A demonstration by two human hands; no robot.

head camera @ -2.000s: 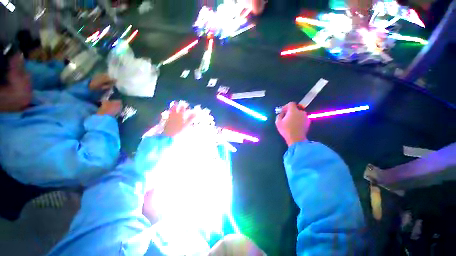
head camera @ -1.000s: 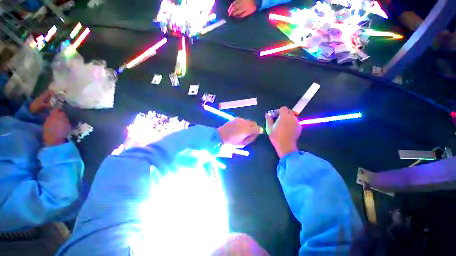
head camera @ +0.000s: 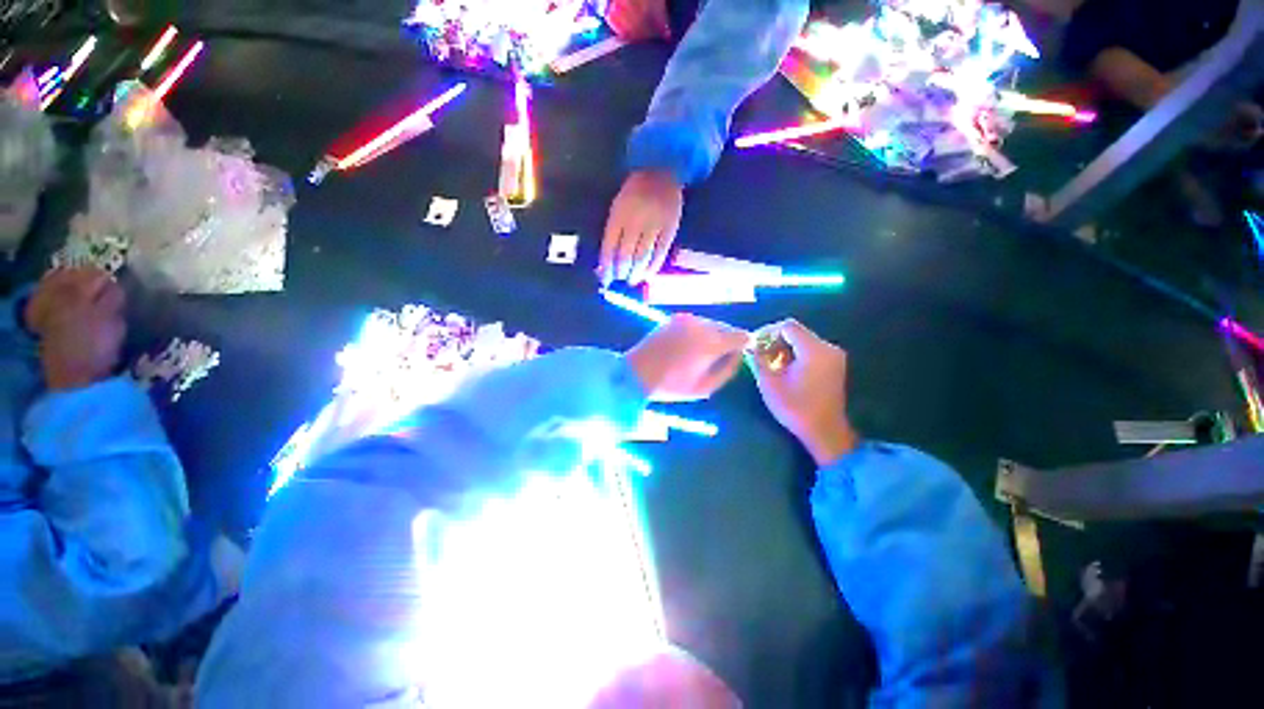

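Observation:
My left hand and my right hand meet at the fingertips near the middle. My right hand holds a small pale and brownish part; what it is cannot be told. Whether my left fingers grip it too is hidden. Just beyond, a lit cyan LED strip lies beside a flat white strip. Another person's hand rests at their left end. A blue lit strip runs under that hand towards my left hand.
Glaring lit LED pile below my left forearm. White parts heap left. White square housings beyond. LED piles at the far side. Neighbour's hand and clear bag left. Grey metal support right.
Another person's arm has reached in from the far side. The lit strip and white strip that stuck out from my right hand no longer do. A cyan strip now lies by the flat white strip.

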